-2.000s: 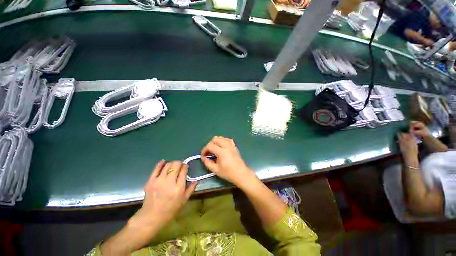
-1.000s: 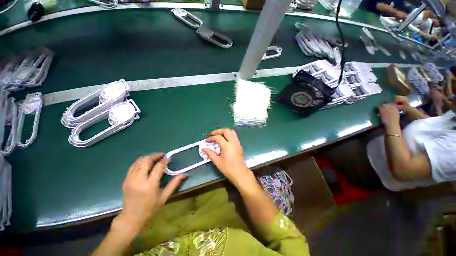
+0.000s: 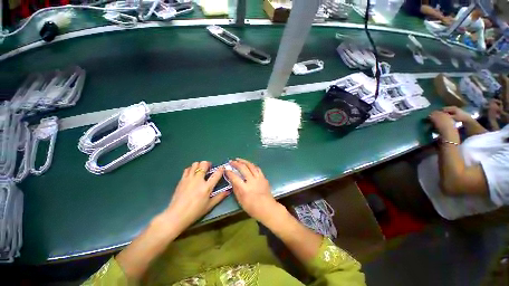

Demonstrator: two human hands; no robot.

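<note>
A white oval frame [image 3: 221,186] lies at the front of the green bench, mostly covered by my hands. My left hand [image 3: 195,190] rests on its left part, with thumb and fingers around it. My right hand [image 3: 250,187] is on its right end, fingertips on the frame's top. The two hands are close together. Whether a pin is between the fingers cannot be told. A squarish white pin pile [image 3: 281,123] stands on the bench beyond my right hand. Two stacks of waiting frames [image 3: 124,148] with round end caps lie to the left.
A metal post [image 3: 291,50] rises behind the pin pile. A black fan [image 3: 341,111] with a cord is to its right, before rows of white parts [image 3: 399,95]. More frames [image 3: 10,220] are stacked far left. A carton [image 3: 357,215] of frames is below the edge. Another person's arm [image 3: 446,139] is at right.
My left hand has moved right along the frame, close to my right hand, and both now cover most of it. The view has shifted slightly.
</note>
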